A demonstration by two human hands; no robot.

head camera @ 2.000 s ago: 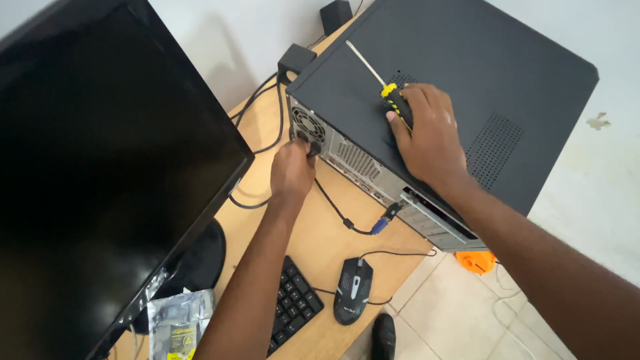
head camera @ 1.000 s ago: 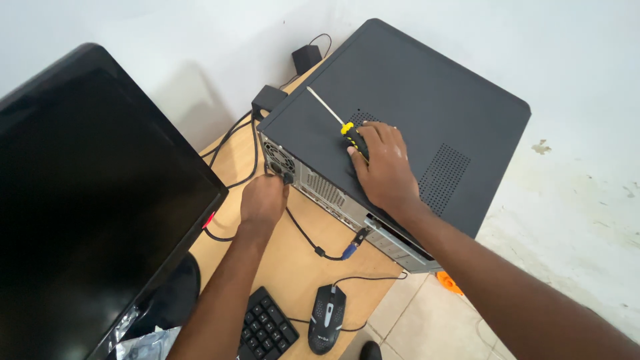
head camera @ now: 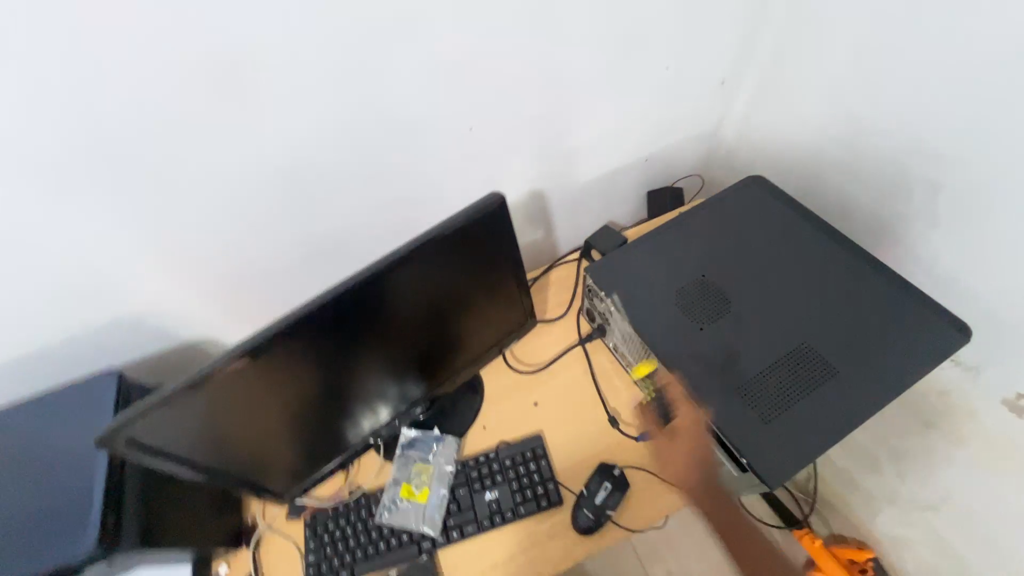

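A black desktop computer case (head camera: 800, 296) lies on its side on a wooden desk, its rear panel toward the monitor. My right hand (head camera: 680, 436), blurred, is beside the rear edge of the case and holds a screwdriver (head camera: 646, 374) with a yellow and black handle. The blade is too blurred to place exactly. A black power cable (head camera: 560, 352) is plugged into the rear panel near the fan. The video cable (head camera: 604, 408) runs to behind my right hand. My left hand is out of view.
A monitor (head camera: 360, 352) stands left of the case. In front are a keyboard (head camera: 496, 496) with a silver antistatic bag (head camera: 420, 480) on it and a mouse (head camera: 600, 498). A black adapter (head camera: 606, 240) sits by the wall. An orange object (head camera: 840, 552) is at lower right.
My left hand has left the power plug and gone out of view. My right hand, with the screwdriver, has moved off the case top to its rear edge. The view has swung and widened.
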